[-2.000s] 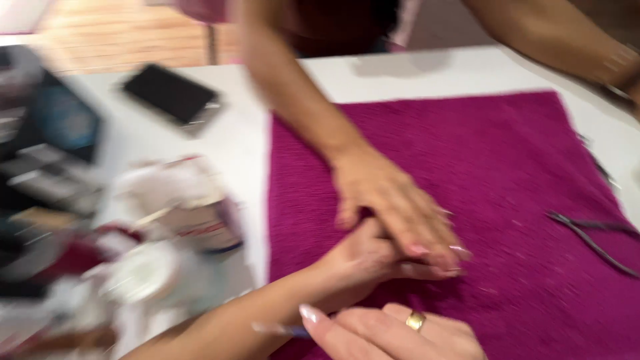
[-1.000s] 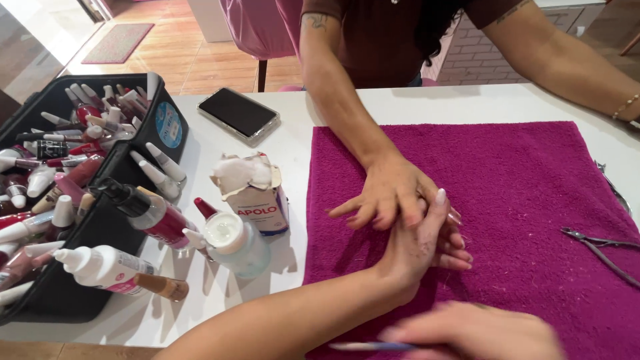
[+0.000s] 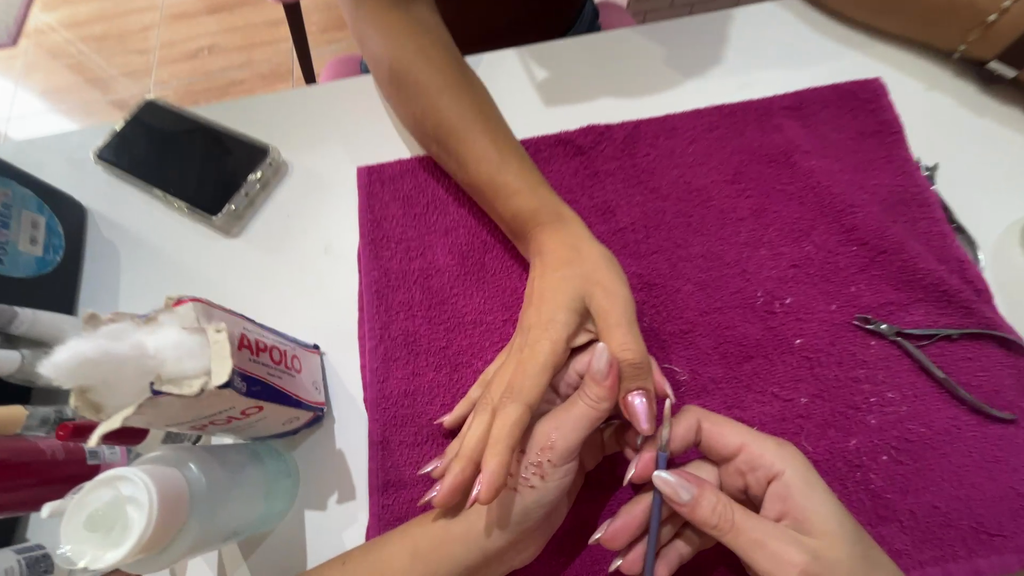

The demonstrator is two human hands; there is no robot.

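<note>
My left hand [image 3: 552, 456] lies palm up under the other person's hand [image 3: 552, 320], its thumb resting beside that person's thumb. Pink metallic polish covers the person's thumbnail [image 3: 639, 410]. In my right hand [image 3: 744, 488] is a thin brush with a blue-purple handle [image 3: 654, 512], pinched between thumb and fingers. The brush's tip stands upright right beside the pink thumbnail. Small reddish specks dot the base of my left thumb. Beneath the hands spreads a magenta towel [image 3: 760, 240]. Part of my left fingers is hidden under the person's hand.
Cuticle nippers [image 3: 920, 352] lie on the towel at right, another metal tool [image 3: 952, 212] at its edge. On the left of the white table [image 3: 320, 128] are a phone [image 3: 184, 156], an opened cotton box [image 3: 272, 360], a pale bottle [image 3: 216, 496], polish bottles and a black bin [image 3: 56, 248].
My right hand has come up beside the person's thumb with the brush. The person's hand now lies fingers down-left across my left hand. The view has moved closer.
</note>
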